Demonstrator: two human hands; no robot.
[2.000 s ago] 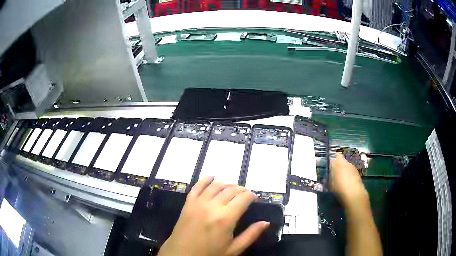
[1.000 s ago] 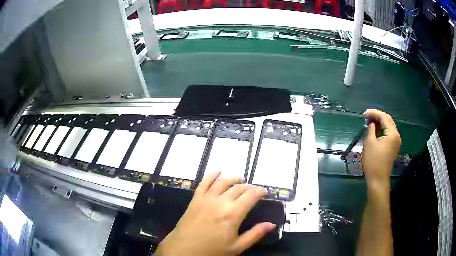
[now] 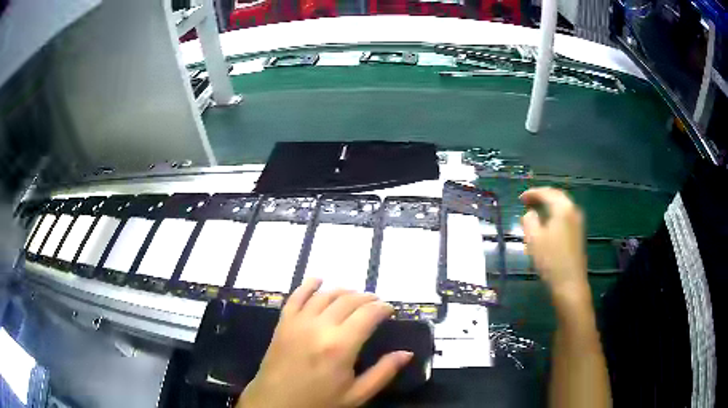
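Several thin black phone middle frames [image 3: 409,213] with white-looking centres lie side by side on the white feed track [image 3: 467,351]. The rightmost frame [image 3: 471,203] lies over the track's right end, slightly turned. My left hand [image 3: 323,343] rests on the long black block [image 3: 231,339] at the near side, fingers spread, fingertips at the frames' near ends. My right hand [image 3: 556,239] is just right of the rightmost frame, fingers bent and apart, slightly blurred; a gap shows between them and it seems empty. The palms are hidden.
A black pad [image 3: 347,166] lies beyond the row. The green belt [image 3: 383,111] runs behind and to the right, with separate frames [image 3: 389,57] at its far side. A white post [image 3: 543,72] stands on it. Thin wires or strips [image 3: 511,344] lie by the track's right end. Grey machine panel [image 3: 120,103] at left.
Another frame now lies at the right end of the row. The previous end frame sits closer against the others. My right hand has moved left towards the track. My left hand stays on the block.
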